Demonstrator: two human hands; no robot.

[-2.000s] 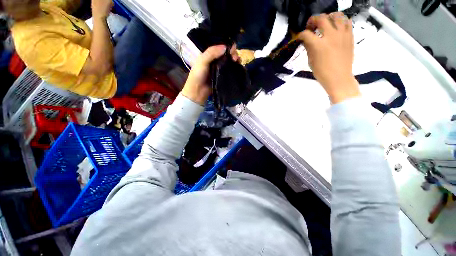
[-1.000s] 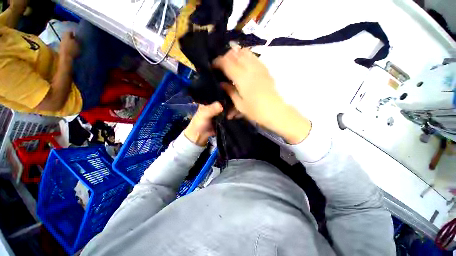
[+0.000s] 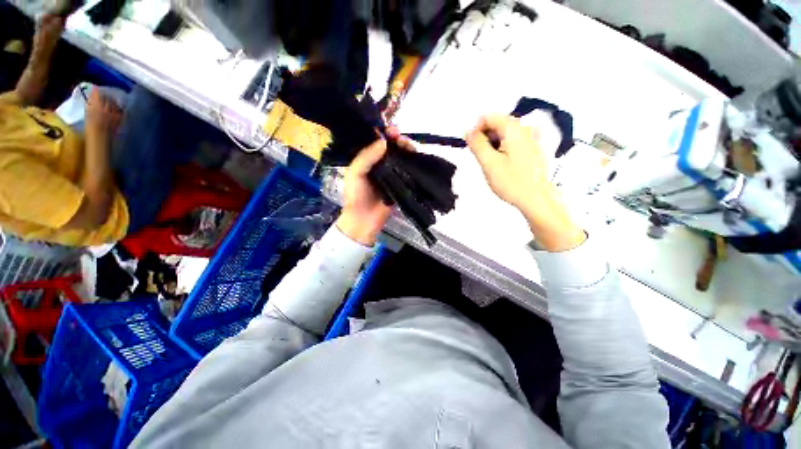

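Note:
My left hand (image 3: 364, 188) is closed around a fanned bundle of black fabric strips (image 3: 416, 180) at the table's front edge. My right hand (image 3: 511, 162) pinches a narrow black strip (image 3: 439, 139) that stretches left to the bundle. A dark band (image 3: 553, 118) curves over the table just beyond my right hand. A dark heap of pieces (image 3: 321, 96) lies behind my left hand. A yellow-brown card (image 3: 299, 131) sticks out under the heap.
The white sewing machine (image 3: 703, 162) with a blue stripe stands at right. Snips (image 3: 707, 265) and red-handled scissors (image 3: 766, 396) lie near it. Blue crates (image 3: 241, 254) stand below the table at left. A person in a yellow shirt (image 3: 53, 175) sits at far left.
My right hand has moved from the bundle out to the right, pinching a strip. The bundle in my left hand is now fanned out over the table edge. The view has shifted, showing more of the machine.

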